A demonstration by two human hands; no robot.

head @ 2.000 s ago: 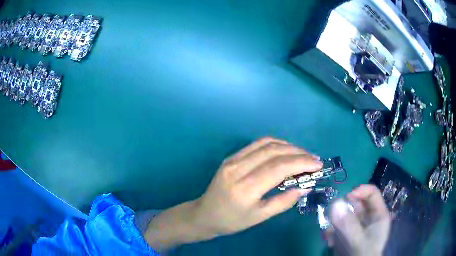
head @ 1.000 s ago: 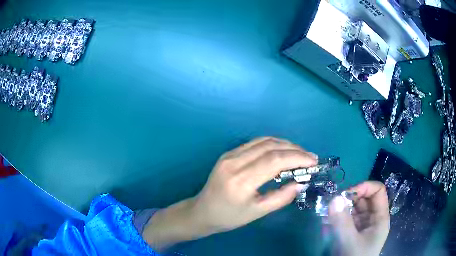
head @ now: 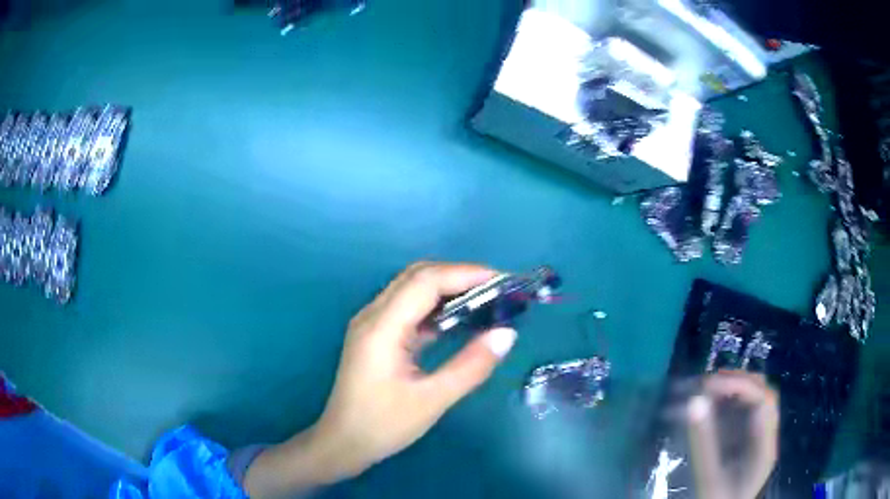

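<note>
My left hand (head: 385, 380) holds a circuit-board module (head: 496, 300) tilted between thumb and fingers, with a thin reddish wire at its right end. Another silvery-grey module (head: 566, 383) lies on the green table just right of my left hand, a thin wire rising from it to a tiny white dot. My right hand (head: 737, 419) is blurred over the black blister tray (head: 693, 326); whether its fingers hold anything cannot be told. Two small units (head: 739, 343) sit in the tray above my right hand.
A white screw feeder (head: 586, 107) stands at the upper right. Loose modules (head: 747, 200) lie right of it, and a longer trail of them (head: 847, 253) farther right. Two rows of board strips (head: 63, 148) lie at the left edge. Dark parts show at the top edge.
The view has shifted. My left hand has lifted and tilted its module away from the other one, which now lies apart. My right hand has moved away from the modules to over the tray.
</note>
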